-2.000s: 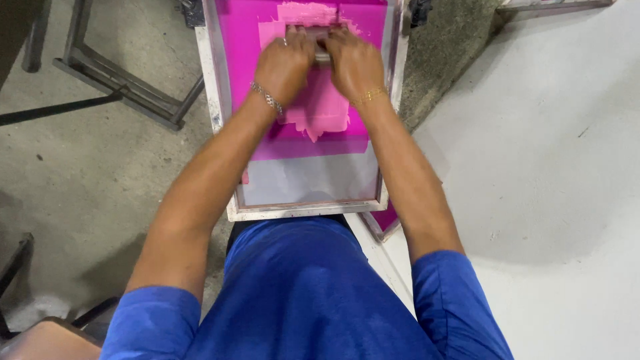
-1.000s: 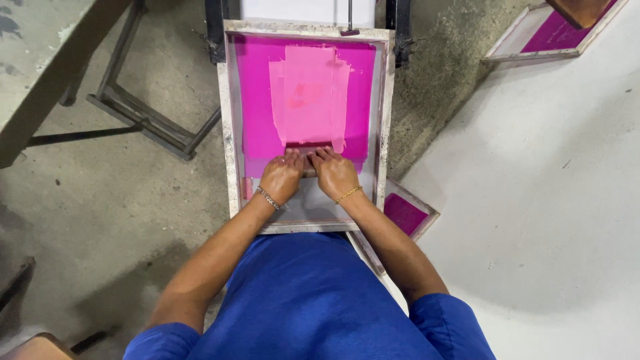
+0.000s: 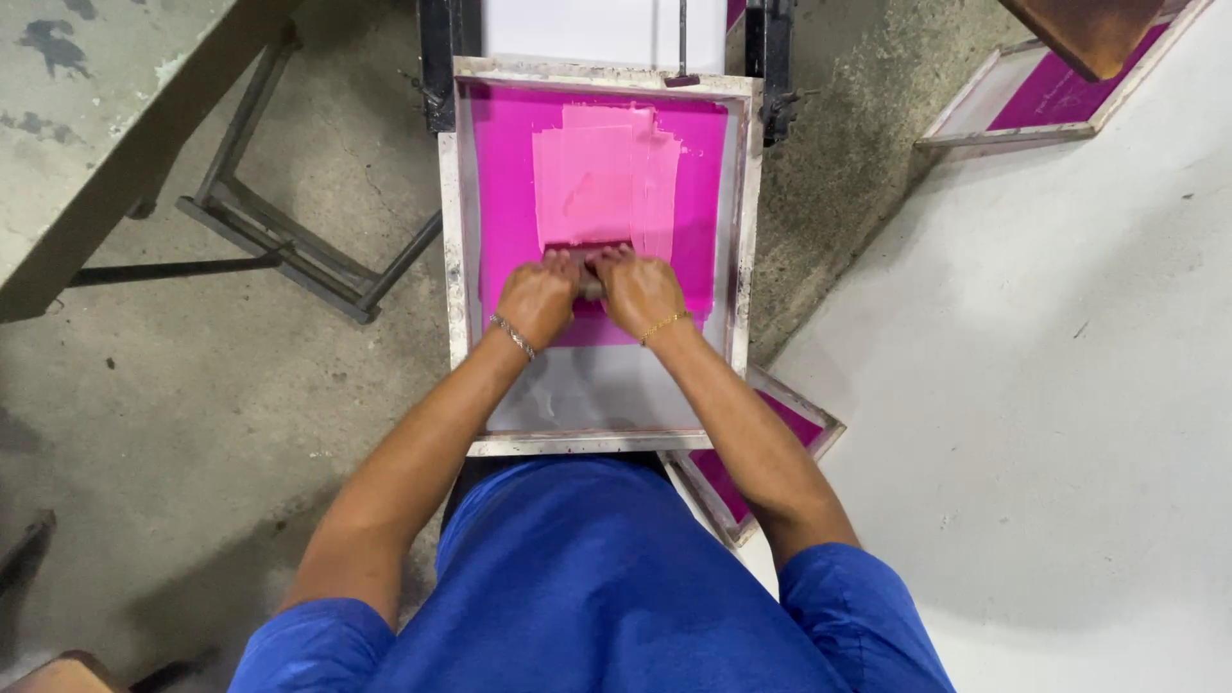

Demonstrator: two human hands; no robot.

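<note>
A screen-printing frame with a magenta-coated mesh lies in front of my torso. Light pink ink covers the middle of the mesh in overlapping strokes. Both of my hands grip a squeegee, whose blade edge meets the lower end of the ink. My left hand is on its left part, with a silver-coloured bracelet at the wrist. On its right part is my right hand, with a gold-coloured bracelet. The fingers hide much of the squeegee's handle.
Black metal clamps flank the frame's far end, with a white board between them. Another magenta screen lies near my right arm, and one more at the upper right. A table and metal legs stand left.
Two seconds ago both hands were at the far part of the screen; one second ago they were at the ink's near end. Now they are slightly farther up the mesh, still on the squeegee.
</note>
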